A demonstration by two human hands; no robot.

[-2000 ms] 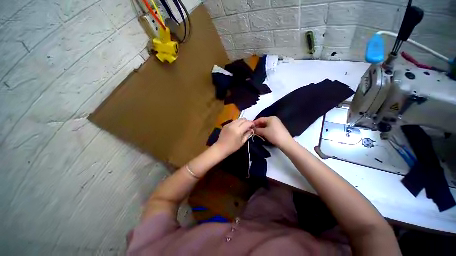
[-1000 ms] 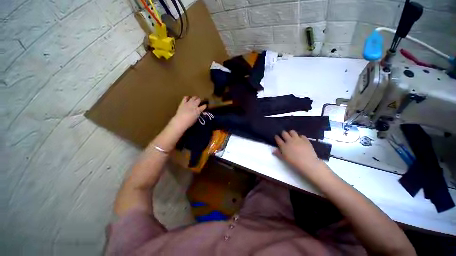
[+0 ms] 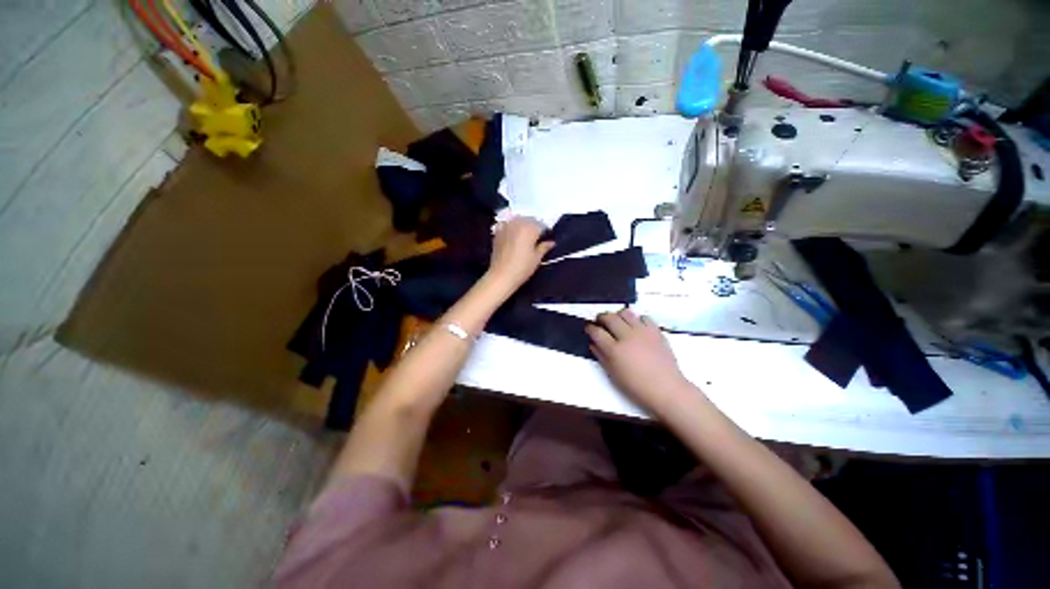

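Dark cut pieces (image 3: 590,280) lie fanned out in several strips on the white table, left of the needle. My left hand (image 3: 518,251) is on the upper strips, fingers bent; whether it pinches one is hidden. My right hand (image 3: 633,354) rests its spread fingertips at the right end of the lowest strip (image 3: 550,330). A thin white cord (image 3: 364,290) lies looped on the dark heap (image 3: 371,334) at the left. The sewing machine head (image 3: 737,184) stands right of the strips, with its needle area (image 3: 682,267) lit.
Dark strips (image 3: 875,334) lie under the machine arm beside blue-handled snips (image 3: 812,301). More blue scissors (image 3: 993,361) are farther right. Mixed scraps (image 3: 443,184) are heaped at back left. A brown board (image 3: 230,270) stands left, with a yellow plug (image 3: 228,124) above it.
The view has swung right. My left hand has moved from the corded heap to the upper strips. My right hand stays by the lowest strip's end. Earlier, both hands were together at the cord.
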